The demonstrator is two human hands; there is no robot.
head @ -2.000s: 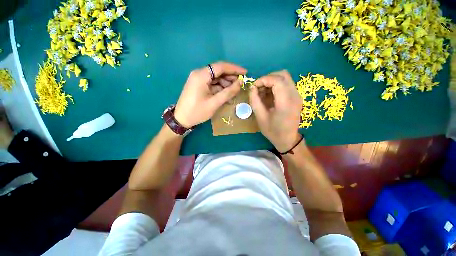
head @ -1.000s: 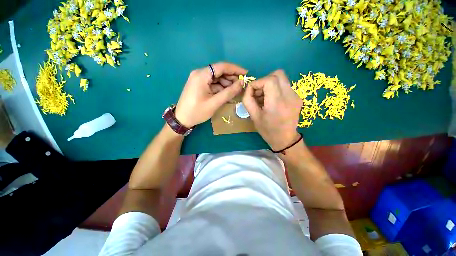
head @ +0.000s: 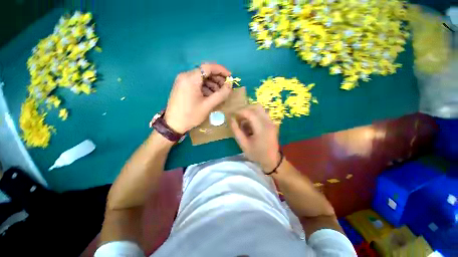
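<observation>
My left hand, with a ring and a wristwatch, pinches a small yellow-and-white piece between thumb and index finger, above the top of the cardboard. My right hand, with a dark cord at the wrist, is over the cardboard's right edge, apart from the piece; it is blurred, so I cannot tell whether its fingers hold anything. The white glue disc lies on the tan cardboard between my hands, with a few yellow slivers beside it. A ring-shaped pile of small yellow parts lies right of the cardboard.
A large heap of yellow-and-white pieces is at upper right, a smaller heap at upper left, with a yellow clump below it. A white bottle lies at left. A clear bag is at far right. A person's dark sleeve shows at left.
The view has shifted and tilted, and is blurred. My right hand has moved away from the piece, down toward the cardboard's lower right. My left hand still pinches the piece.
</observation>
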